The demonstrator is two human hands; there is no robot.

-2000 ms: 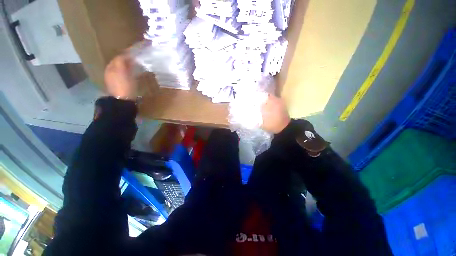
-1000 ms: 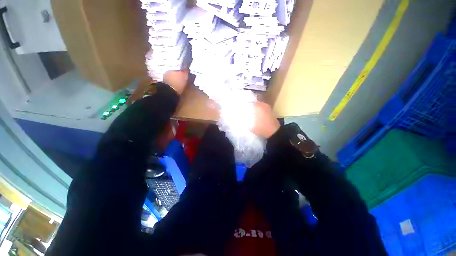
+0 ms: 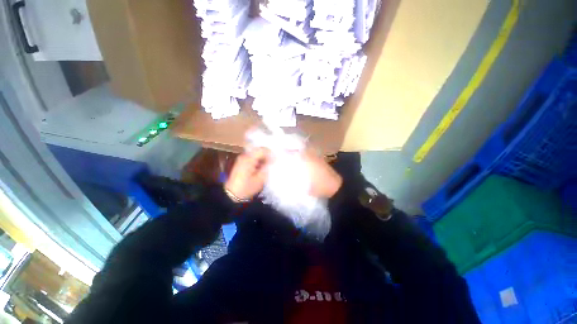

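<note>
Clear poly bags (image 3: 294, 196), crumpled and shiny, are held in front of my body at the near edge of the carton. My right hand (image 3: 324, 177) grips them from the right. My left hand (image 3: 245, 176) is at their left side with its fingers bent against the plastic; glare hides whether it grips them. The open cardboard carton (image 3: 215, 134) lies just beyond my hands. White packets (image 3: 275, 69) stand in it in tight rows, with some lying askew on top.
Green lights (image 3: 152, 133) show on a pale surface left of the carton. A keyboard (image 3: 214, 250) is partly hidden below my left arm. Green (image 3: 500, 218) and blue crates (image 3: 528, 278) stand at the right, beside a yellow floor line (image 3: 465, 88).
My left hand has moved from the left packet row back towards my body and met the bags. My right hand has drawn the bags slightly nearer to me.
</note>
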